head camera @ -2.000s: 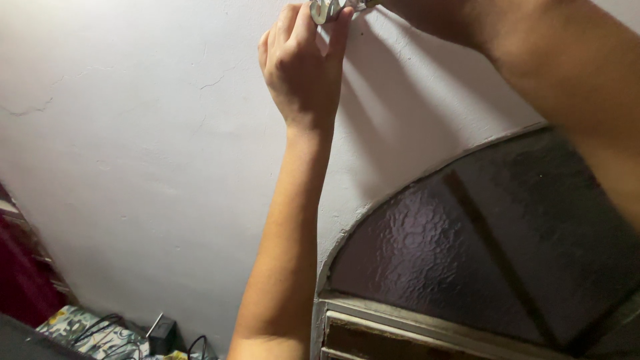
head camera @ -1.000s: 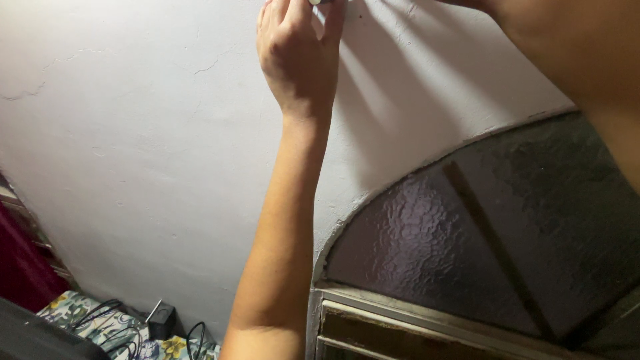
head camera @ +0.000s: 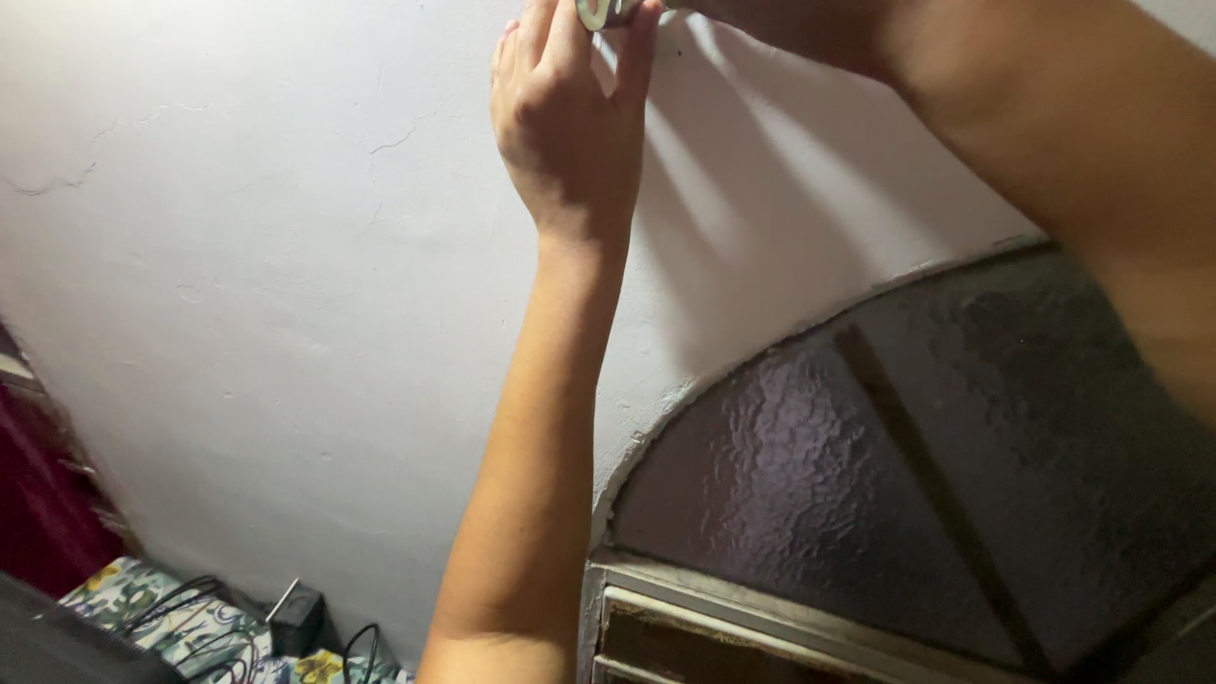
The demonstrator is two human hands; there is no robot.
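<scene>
My left hand (head camera: 575,104) is raised against the white wall (head camera: 313,285) at the top of the view. Its thumb and fingers grip a small shiny metal fixture (head camera: 600,11), which the top edge cuts off. From the upper right my right forearm (head camera: 1026,123) reaches toward the same fixture. The right hand lies mostly beyond the top edge, so its fingers and what they touch are hidden. Shadows of the hands and arms fall on the wall below.
An arched window of dark textured glass (head camera: 798,475) fills the lower right, above a worn frame (head camera: 741,608). At bottom left, a black adapter (head camera: 296,619) and cables (head camera: 204,594) lie on a floral cloth (head camera: 114,584). Dark red fabric (head camera: 47,484) hangs at the left edge.
The view has shifted slightly between frames. More of the metal fixture shows than one second ago. My left hand keeps its grip at the top.
</scene>
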